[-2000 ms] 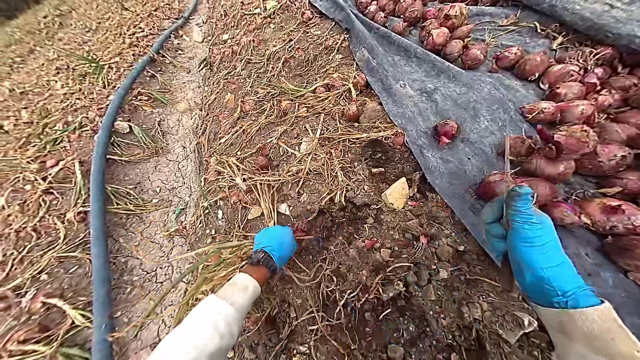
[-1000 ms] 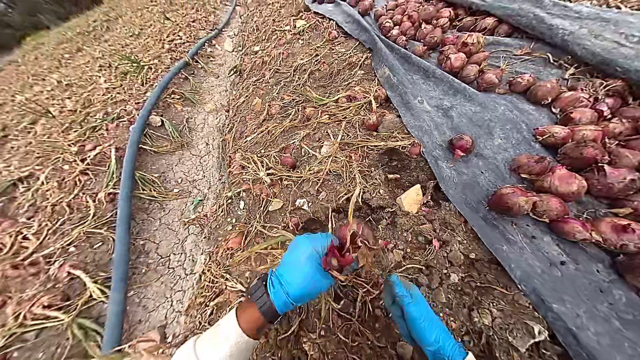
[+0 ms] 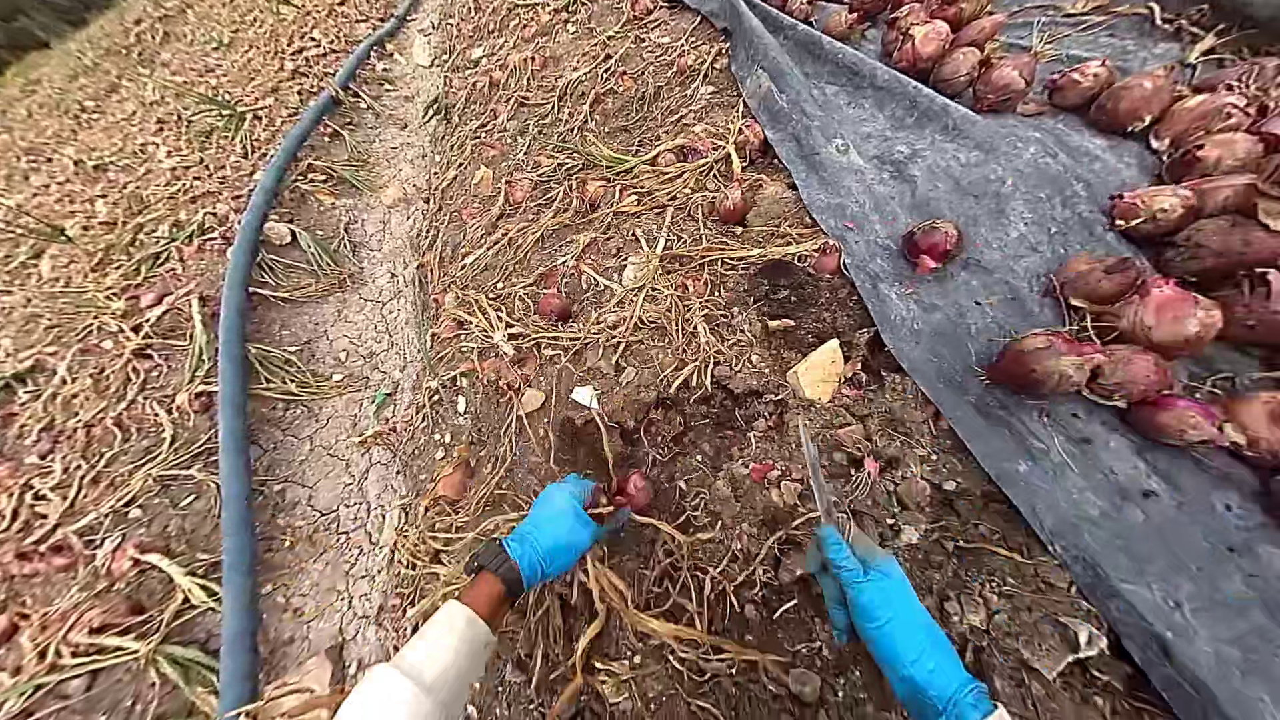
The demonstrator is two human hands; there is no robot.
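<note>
My left hand (image 3: 555,532), in a blue glove with a dark watch at the wrist, is closed around dry stalks beside a small red onion (image 3: 632,492) low over the soil. To its right, my right hand (image 3: 885,615), also blue-gloved, grips a thin metal blade (image 3: 815,470), probably a knife, that points up and away from me; its handle is hidden in the fingers. Withered onion tops (image 3: 650,625) lie below and between the hands. A lone red onion (image 3: 931,245) rests on the grey sheet (image 3: 1000,440).
Many red onions (image 3: 1165,315) lie in a row of piles on the sheet at the right. A blue-grey hose (image 3: 235,400) runs along the left over cracked soil. A pale stone (image 3: 817,371) sits ahead of my hands, and more onions (image 3: 554,306) lie among dry stalks.
The larger onion bunch that my left hand held one second ago is out of that hand. My hands have moved apart, and the blade in my right hand now shows.
</note>
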